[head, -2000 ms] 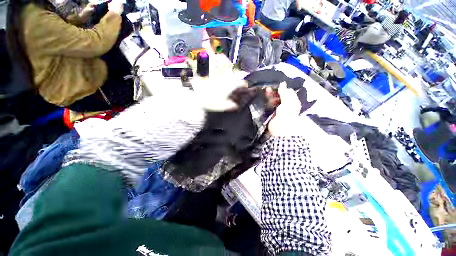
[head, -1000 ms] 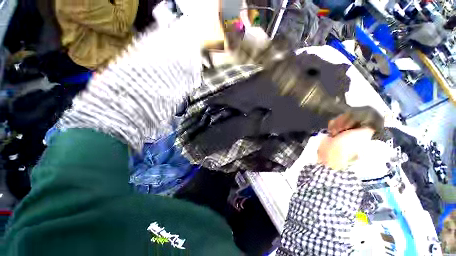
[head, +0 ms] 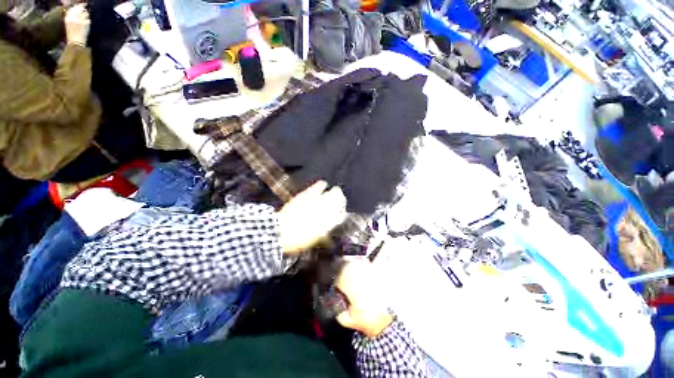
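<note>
A plaid garment piece with a dark lining [head: 369, 159] lies spread on the white table in front of me, with a brown plaid strip [head: 260, 164] across its left part. My left hand [head: 314, 218] is closed on the garment's near edge. My right hand [head: 362, 297] is lower and nearer to me, closed on a bunched dark part of the garment at the table's front edge. Its fingertips are partly hidden and blurred. The sewing machine head [head: 517, 295], white with a blue stripe, is right of my hands; its needle area [head: 469, 251] is too small to read.
A phone [head: 210, 89], a dark thread cone [head: 252, 69] and a grey box [head: 205, 29] stand at the table's far left. Dark cloth [head: 539, 173] lies behind the machine. Denim [head: 174, 184] is piled at left. A person in a brown jacket [head: 52, 103] sits at far left.
The garment, lifted and moving earlier, now lies spread out. Both hands have come down towards the near edge; the right hand moved left from beside the machine. The view has shifted.
</note>
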